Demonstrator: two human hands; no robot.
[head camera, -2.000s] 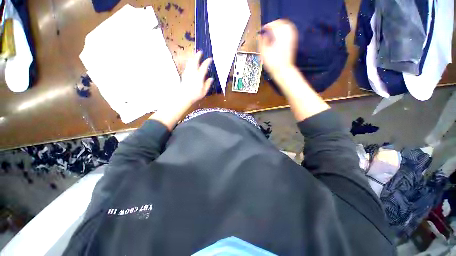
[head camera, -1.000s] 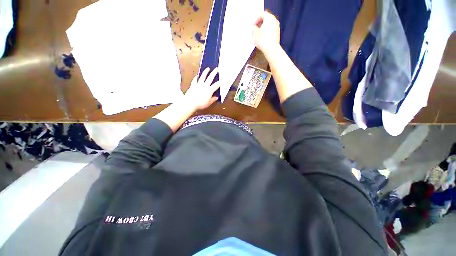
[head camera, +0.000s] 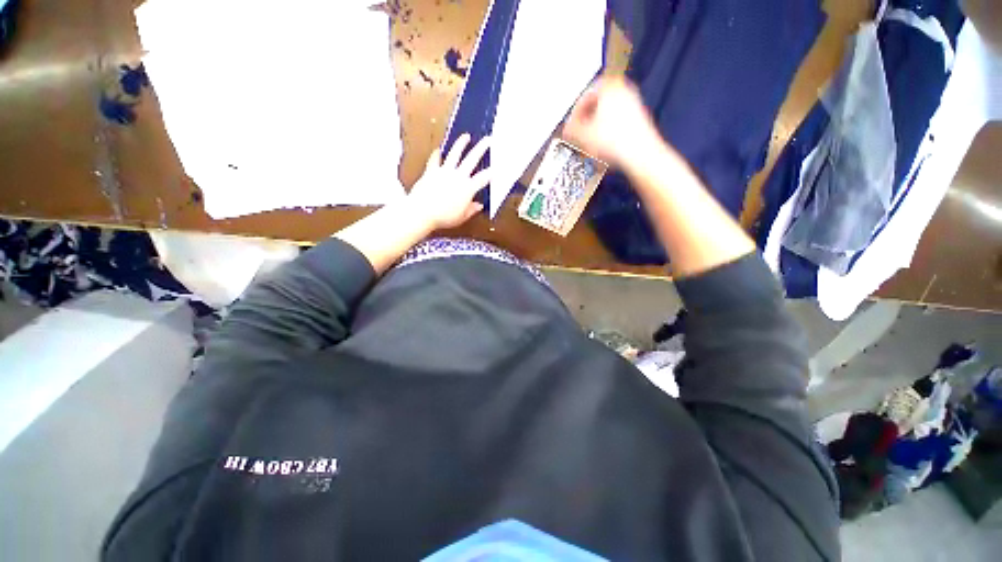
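Note:
A narrow white piece (head camera: 544, 82) tapers to a point near the table's front edge, over or beside a narrow navy piece (head camera: 480, 104). My left hand (head camera: 448, 189) lies with spread fingers on the lower end of the navy piece and holds nothing. My right hand (head camera: 611, 119) is curled and blurred just right of the white piece, above a small printed box (head camera: 563, 187); whether it holds something cannot be told. Long navy pieces (head camera: 725, 99) lie to the right, partly behind my right forearm.
A broad white panel (head camera: 280, 110) lies on the brown table (head camera: 66, 165) at left, with navy offcuts (head camera: 119, 108) around it. A grey-blue piece (head camera: 846, 165) lies on white and navy pieces at right. Scraps (head camera: 82, 263) and bundles (head camera: 912, 439) lie on the floor.
The view has shifted, so the table's things sit differently in the picture. My right hand has moved from the white piece's edge down toward the box. My left hand stays at the lower end.

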